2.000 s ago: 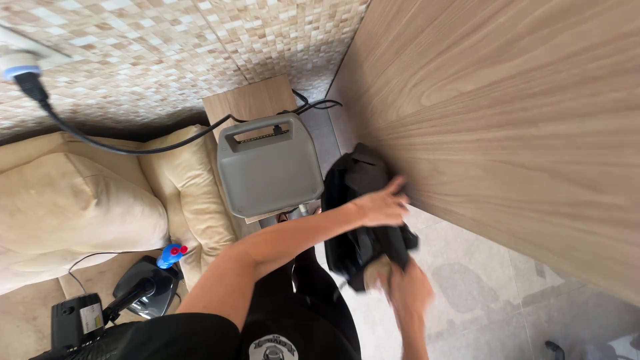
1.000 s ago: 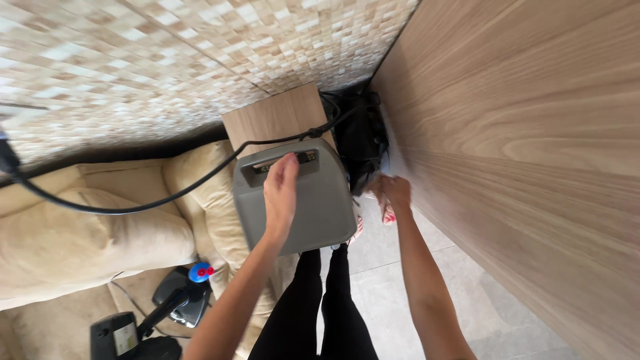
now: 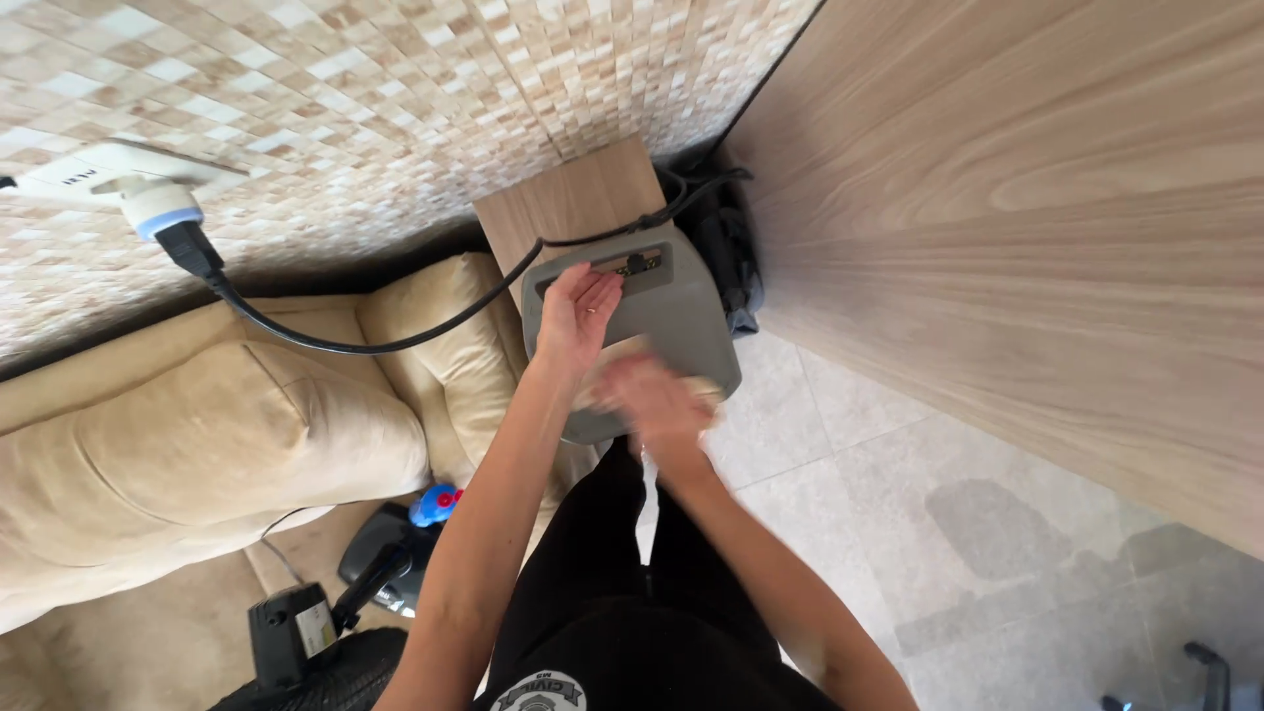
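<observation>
A grey plastic case (image 3: 681,316) with a slot-shaped opening at its far edge stands in front of my legs, beside a small wooden surface (image 3: 583,202). My left hand (image 3: 583,306) rests at the opening's edge, its fingers slightly curled, holding nothing that shows. Blurred by motion, my right hand (image 3: 657,400) presses a beige cloth (image 3: 617,365) on the case's top. A black fabric bag (image 3: 726,257) lies between the case and the wooden panel. One black cable (image 3: 375,346) runs from a wall plug across the wooden surface's edge.
On the left is a beige sofa (image 3: 197,444) with a black fan (image 3: 286,632) and a blue bottle top (image 3: 434,504) on it. A large wooden panel (image 3: 1007,197) rises on the right above the grey tiled floor (image 3: 869,494). The tiled wall holds a socket (image 3: 99,173).
My right hand has moved left from beside the black bag onto the grey case. Two seconds ago both hands were at the bag, which now lies farther back against the panel.
</observation>
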